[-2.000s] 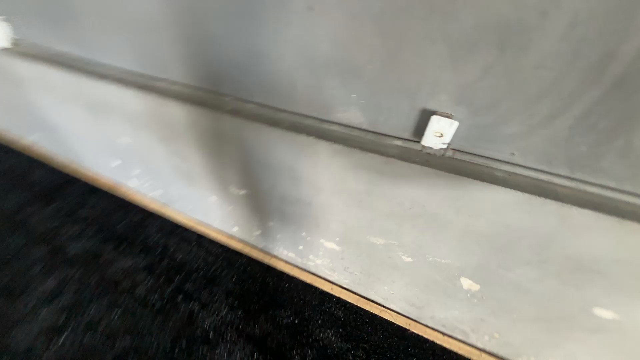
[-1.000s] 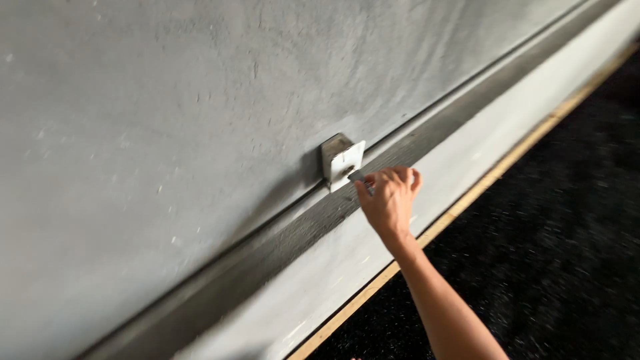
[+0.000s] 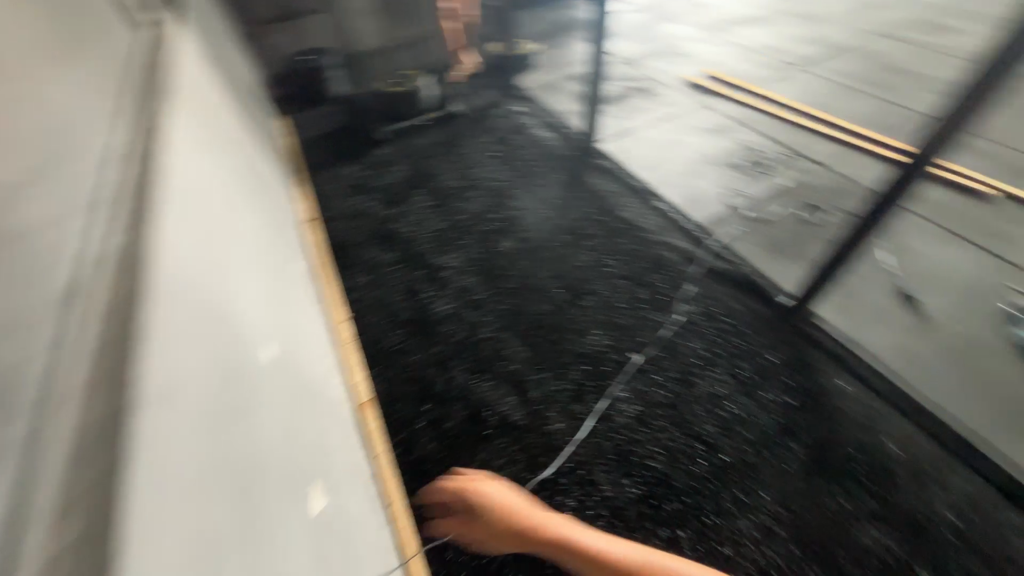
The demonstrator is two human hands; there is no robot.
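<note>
My right hand (image 3: 480,512) reaches in from the lower right, its blurred fingers curled beside the thin wooden strip (image 3: 364,392) along the edge of the grey panel (image 3: 232,320). Whether anything is between the fingers cannot be told. A thin pale cord or strip (image 3: 596,412) runs over the black floor covering (image 3: 496,320) to the back of this hand. A thin line (image 3: 432,546) shows again on the other side of the hand, at the wooden strip. My left hand is out of view.
Two long wooden strips (image 3: 840,132) lie on the pale floor at the upper right. Dark slanting posts (image 3: 912,168) stand along the covering's edge. Blurred dark objects (image 3: 392,80) and a reddish one (image 3: 458,40) are at the top.
One second ago my right hand was at a white bracket on the panel's ledge, with a small grey thing at its fingertips; now it is down by the wooden strip. The view has swung widely.
</note>
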